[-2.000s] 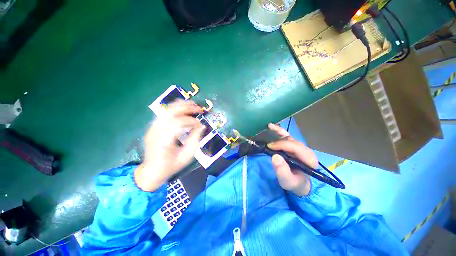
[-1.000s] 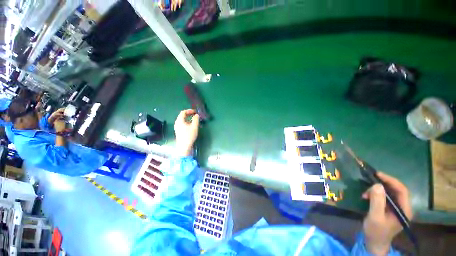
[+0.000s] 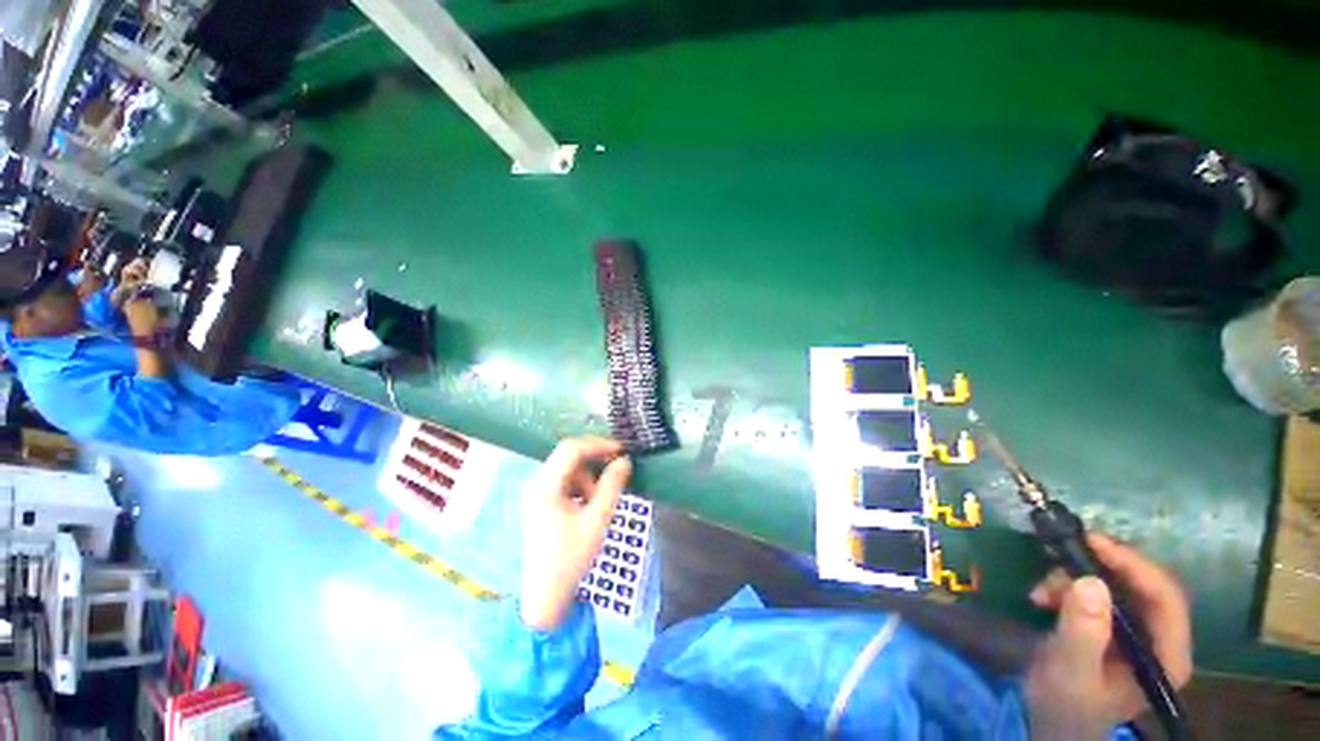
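Several display modules [image 3: 886, 494] lie side by side on white backing on the green mat, their orange flex tails [image 3: 955, 447] pointing right. My right hand [image 3: 1115, 623] holds the black soldering iron [image 3: 1079, 557], its thin tip just right of the tails and not touching them. My left hand [image 3: 576, 507] is at the lower end of the long dark red-black ribbed bundle [image 3: 631, 348], thumb and forefinger close together. Whether the fingertips hold a small part or solder wire is too small to tell.
White-framed post [image 3: 485, 102] at top. Wire spool holder [image 3: 381, 330] at left. Black plastic-like bundle [image 3: 1165, 217] and tape roll [image 3: 1281, 348] at right, cardboard [image 3: 1293, 536] below. Parts tray [image 3: 620, 557] and white box with red rows [image 3: 432, 473] below the bench edge. Another worker [image 3: 109, 369] far left.
My left hand has left the display modules and moved to the ribbed bundle's lower end. The soldering iron has moved away from the tails. The view has swung left.
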